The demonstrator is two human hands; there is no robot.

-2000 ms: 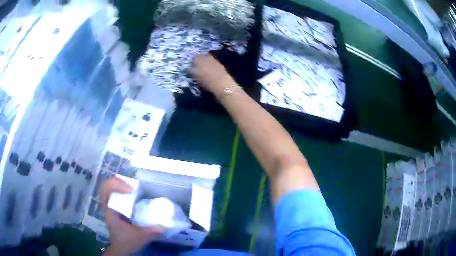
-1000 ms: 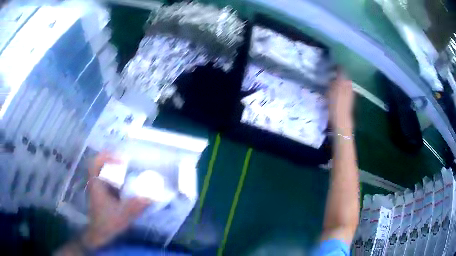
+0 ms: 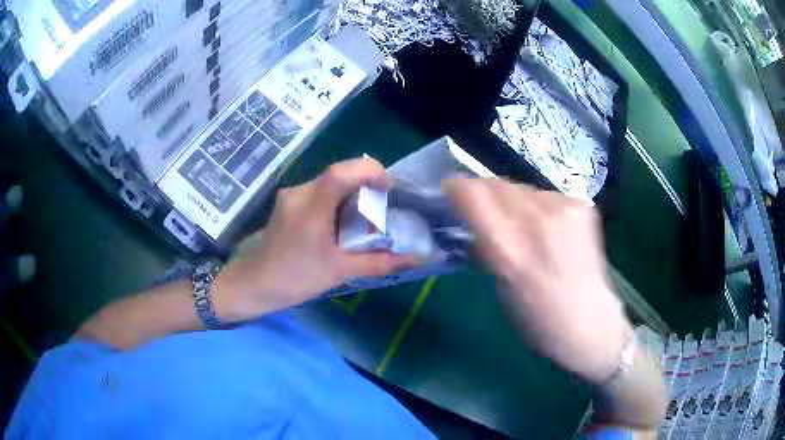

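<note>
An open retail carton point(image 3: 417, 168) with white flaps is in front of me, mouth towards me. The rounded white bagged product point(image 3: 409, 232) shows inside it. My left hand point(image 3: 301, 232) grips the carton's left side, fingers around the edge by a short flap. My right hand point(image 3: 538, 258) is at the carton's right side, its fingers over the opening and blurred; whether it holds anything is hidden.
Stacked white cartons point(image 3: 258, 129) stand at the upper left. A black tray point(image 3: 430, 82) holds white looped pieces point(image 3: 392, 21). Another tray holds flat white slips point(image 3: 559, 103). Waiting cartons point(image 3: 719, 374) stand at lower right. A curved pale rail point(image 3: 689, 112) runs along the right.
My right hand has moved from the trays back to the carton opening. The carton and my left hand now sit nearer the middle of the view, and the view has turned.
</note>
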